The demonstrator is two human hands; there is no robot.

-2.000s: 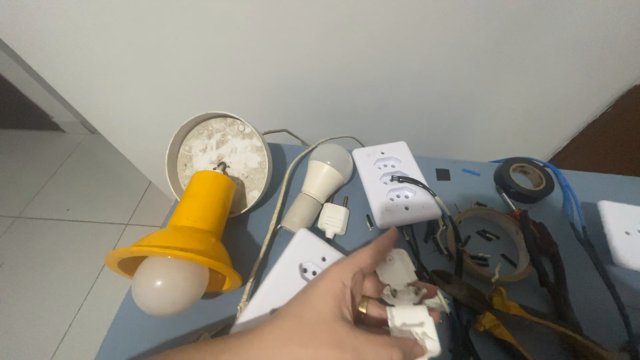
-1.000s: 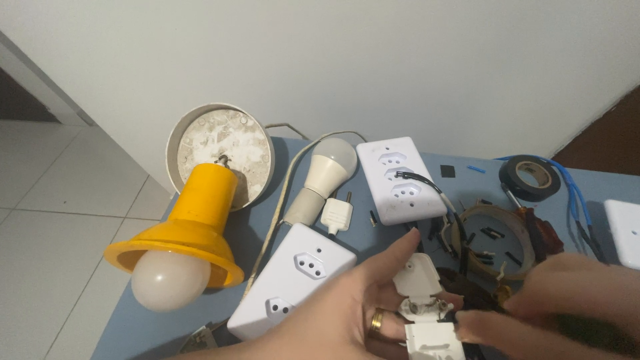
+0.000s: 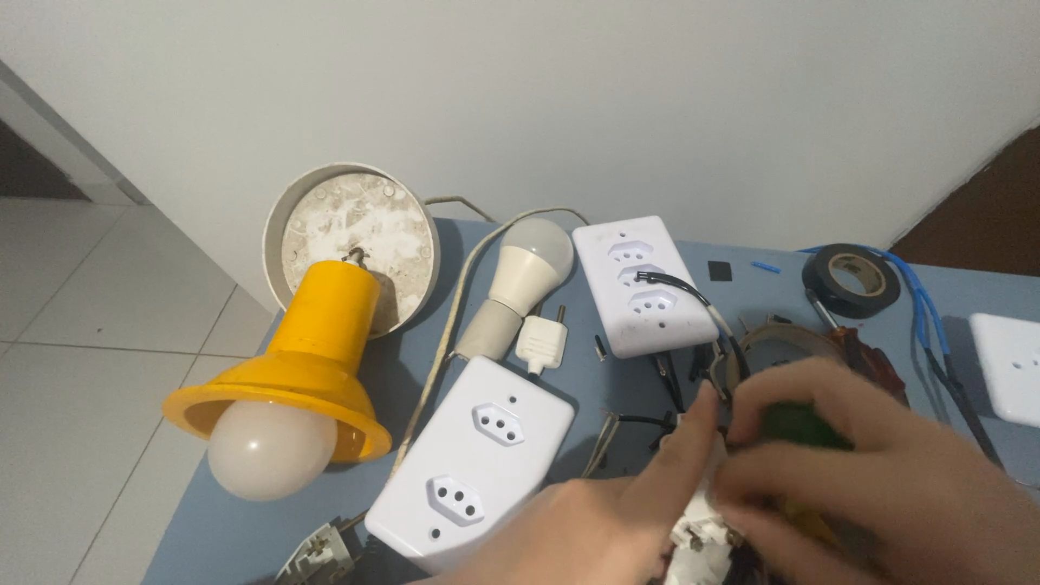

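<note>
At the lower right my left hand [image 3: 601, 520] holds an opened white plastic plug housing [image 3: 700, 540], partly hidden by the fingers. My right hand [image 3: 845, 487] is closed in on it from the right, blurred, its fingertips at the upper part of the white piece; whether it pinches a wire or a small part is hidden. Just above the hands, a black wire [image 3: 691, 288] runs from the middle socket of a white three-outlet plate [image 3: 642, 325]. A two-outlet plate [image 3: 463, 504] lies to the left of my left hand.
A yellow lamp [image 3: 325, 325] with a globe bulb leans by a round white base [image 3: 357, 179]. Nearby are an LED bulb [image 3: 532, 260], a white two-pin plug [image 3: 542, 341], black electrical tape [image 3: 853, 280], blue wires [image 3: 918, 301], another socket plate [image 3: 1007, 374] and an open white fitting [image 3: 321, 556].
My right hand, out of view two seconds ago, came in from the right and now meets my left hand. The white housing sits lower, more covered by the fingers.
</note>
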